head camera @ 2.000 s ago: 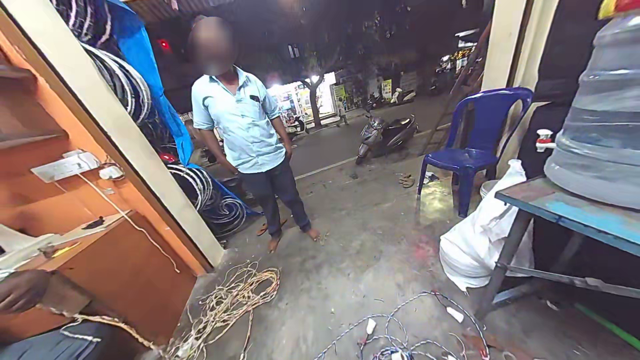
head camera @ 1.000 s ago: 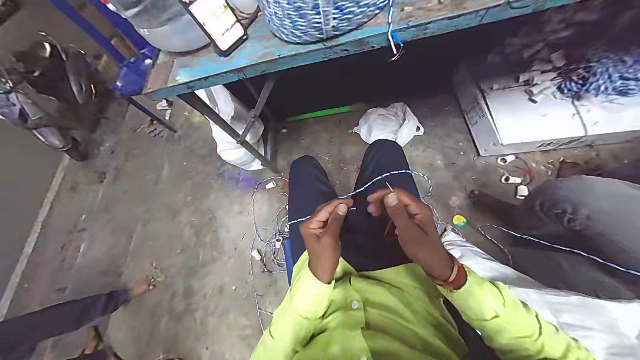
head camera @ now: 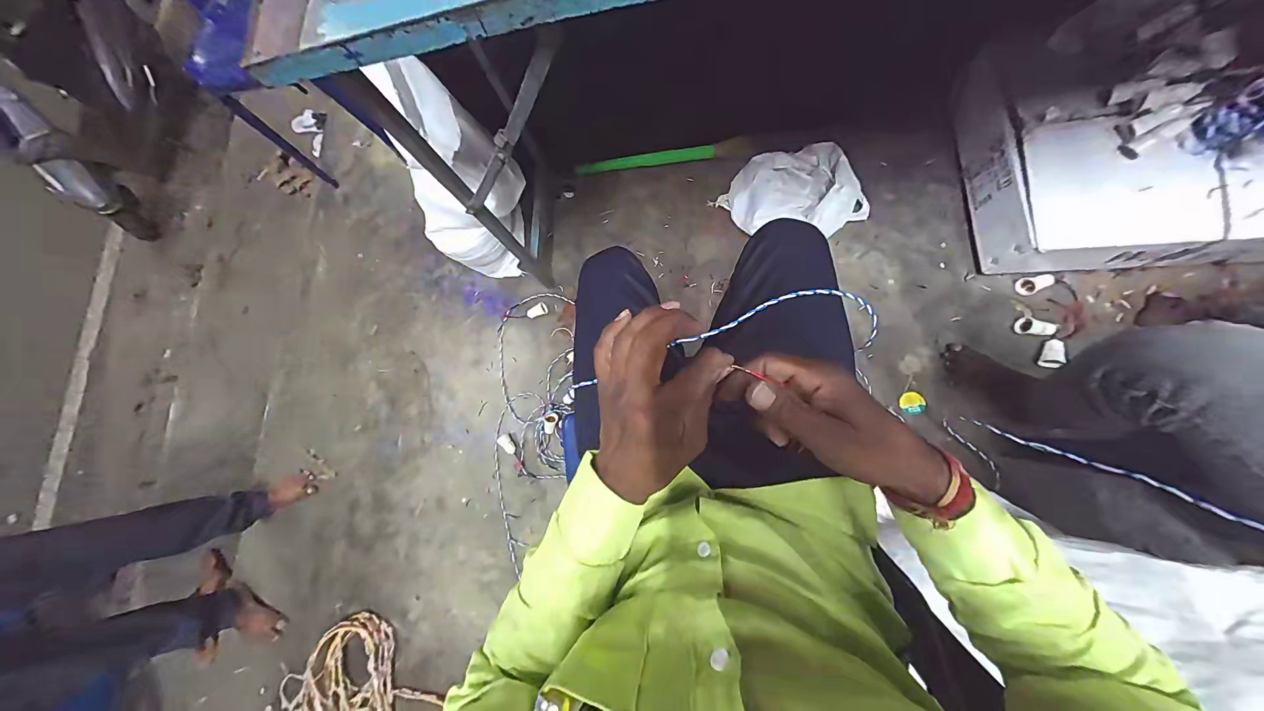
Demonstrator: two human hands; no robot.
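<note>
Over my lap, my left hand (head camera: pixel 647 395) pinches the bare end of a thin red wire (head camera: pixel 752 373) between thumb and finger. My right hand (head camera: pixel 839 420) grips the insulated part of that wire just to the right. A blue-and-white twisted cable (head camera: pixel 780 304) runs from behind my left fingers across my knees and loops down beyond my right hand. More twisted cable with white lamp holders (head camera: pixel 508 443) lies in loose loops on the floor left of my legs.
A blue-edged table (head camera: pixel 395 49) stands ahead, with a white sack (head camera: pixel 454 188) by its legs. Beyond my knees lies a white plastic bag (head camera: pixel 798 188). A carton (head camera: pixel 997 178) and another person's leg (head camera: pixel 1165 395) are right; someone's bare feet (head camera: pixel 259 612) and coiled wire (head camera: pixel 346 662) are left.
The view has swung down from the shop front to my lap. Since one second ago, my hands have come closer together, and my left hand has turned with its back upward.
</note>
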